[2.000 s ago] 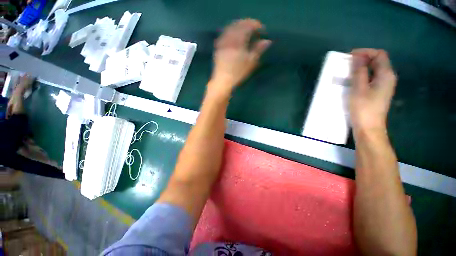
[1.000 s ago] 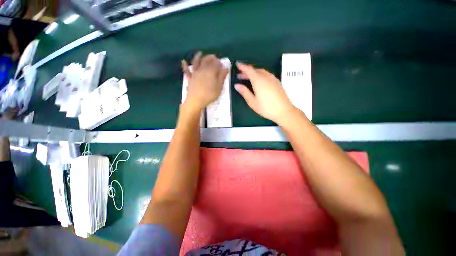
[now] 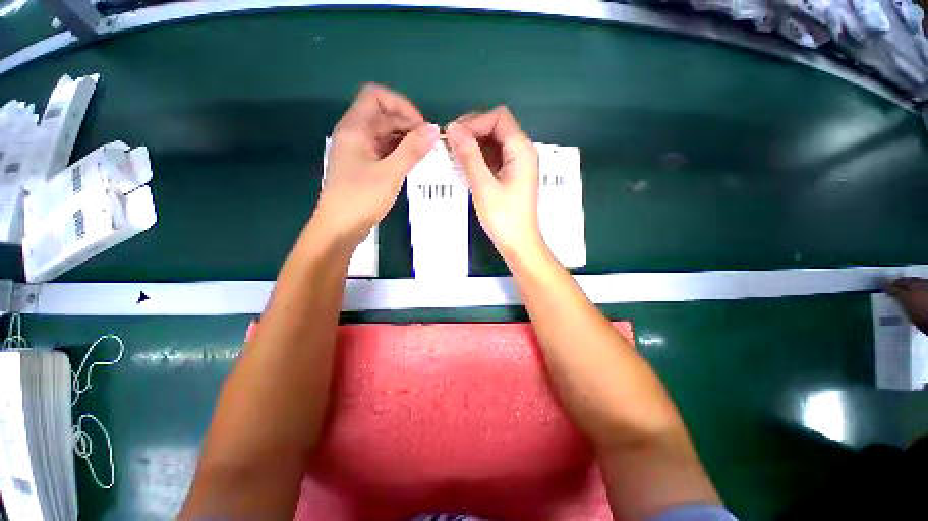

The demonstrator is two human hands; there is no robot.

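Note:
A slim white box point(image 3: 440, 229) with a barcode lies on the green belt straight ahead, its near end at the white rail. My left hand point(image 3: 374, 153) and my right hand point(image 3: 496, 163) meet at its far end, thumbs and fingertips pinching the small white end flap. A second white box point(image 3: 363, 254) lies to the left, mostly hidden by my left hand and wrist. A third white box point(image 3: 561, 204) with a barcode lies to the right, partly behind my right hand.
White boxes with open flaps point(image 3: 87, 212) lie at the left on the belt. Corded white units point(image 3: 46, 438) are stacked at lower left. A red mat point(image 3: 448, 407) lies before me. At the right edge another person's hand point(image 3: 909, 300) touches a white box point(image 3: 900, 346). Bagged parts line the far right.
The view has swung right. My hands have come together at the middle box's far end; a second ago they were apart, the left over the left pair of boxes.

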